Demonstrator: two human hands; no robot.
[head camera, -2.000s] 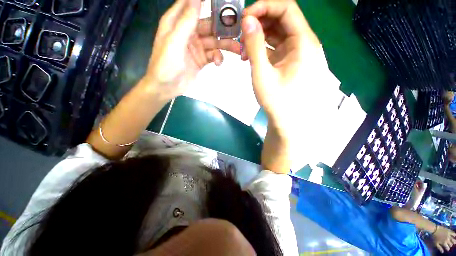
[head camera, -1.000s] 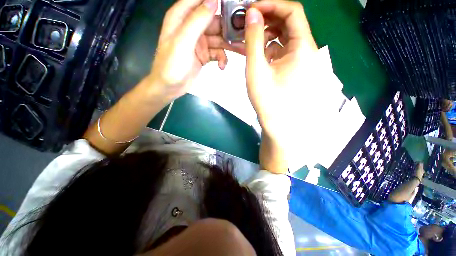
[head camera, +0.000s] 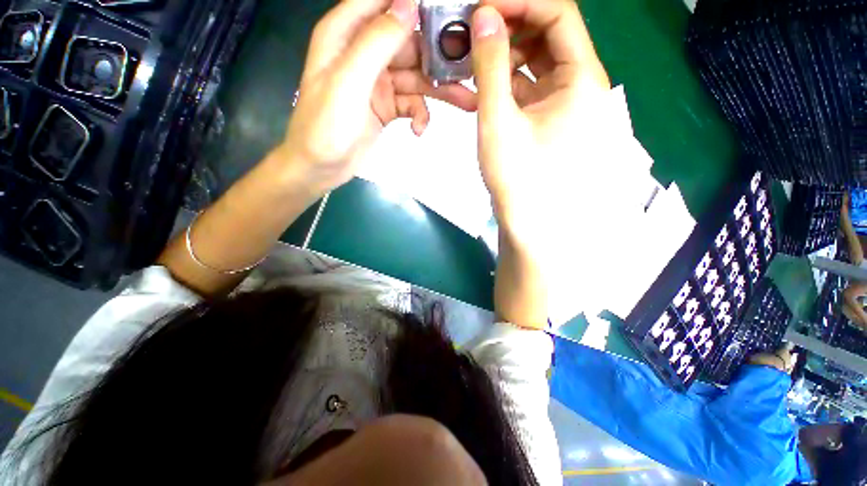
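A small grey-silver housing (head camera: 440, 68) with a round dark-rimmed opening is at the top edge of the view, its upper end cut off. My left hand (head camera: 337, 109) holds its left side, thumb at the top left and fingers behind and below it. My right hand (head camera: 532, 114) holds its right side, with the thumb beside the opening and the fingers curled behind. Both hands are partly cut off at the top. Whether a ring or film is on the opening, I cannot tell. Bright white sheets (head camera: 428, 157) lie on the green mat below my hands.
A black blister tray (head camera: 143, 142) with a few housings stands at the left. A black tray of small pale parts (head camera: 703, 294) lies to the right. Stacked black trays (head camera: 789, 85) are at the upper right. A person in a blue smock (head camera: 665, 408) is at the lower right.
The housing has shifted slightly right and tilts a little differently. My right thumb, over the opening's edge a second ago, is now beside it. The person in blue has moved an arm and leaned into view.
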